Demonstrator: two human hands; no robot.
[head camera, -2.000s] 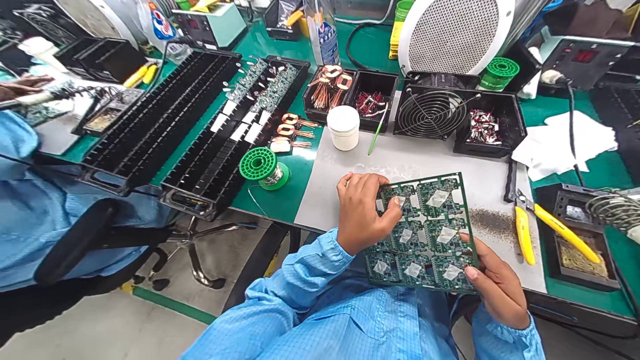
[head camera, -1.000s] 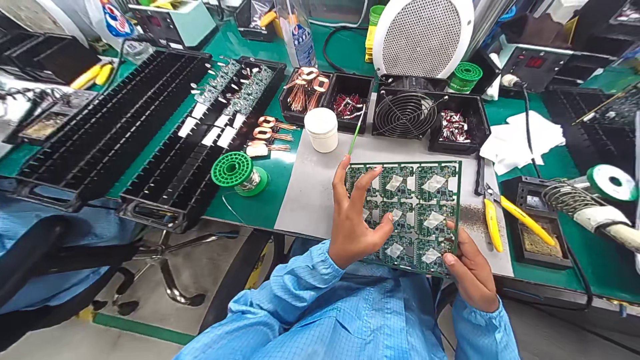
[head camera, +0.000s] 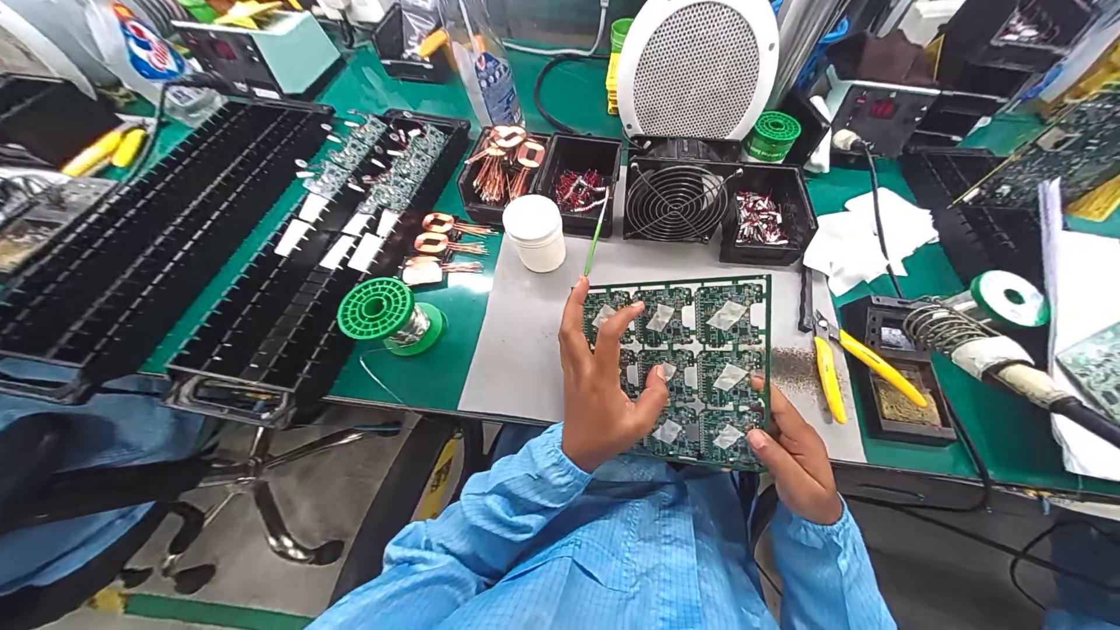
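Observation:
A green panel of printed circuit boards (head camera: 687, 350), with pieces of whitish tape on its sections, is held tilted above the front edge of the grey mat (head camera: 516, 350). My right hand (head camera: 796, 446) grips its lower right edge, thumb on the face and fingers behind. Spread over the panel's left part is my left hand (head camera: 612, 376), its thumb and fingers apart near the surface; whether it bears any of the weight I cannot tell. Just beyond the panel stand a white jar (head camera: 535, 233) and a thin green stick (head camera: 598, 232).
Yellow-handled cutters (head camera: 844, 363) and a soldering iron in its coiled holder (head camera: 971, 341) lie at right. A green solder spool (head camera: 385, 317) and black slotted racks (head camera: 289, 289) stand at left. Behind the mat are a small fan (head camera: 675, 203) and bins of copper coils (head camera: 507, 166) and red-white wires (head camera: 759, 219).
My left hand has gone from pinching the panel's upper left part to spreading its fingers over the left side. The panel has been turned more upright. The view has shifted somewhat.

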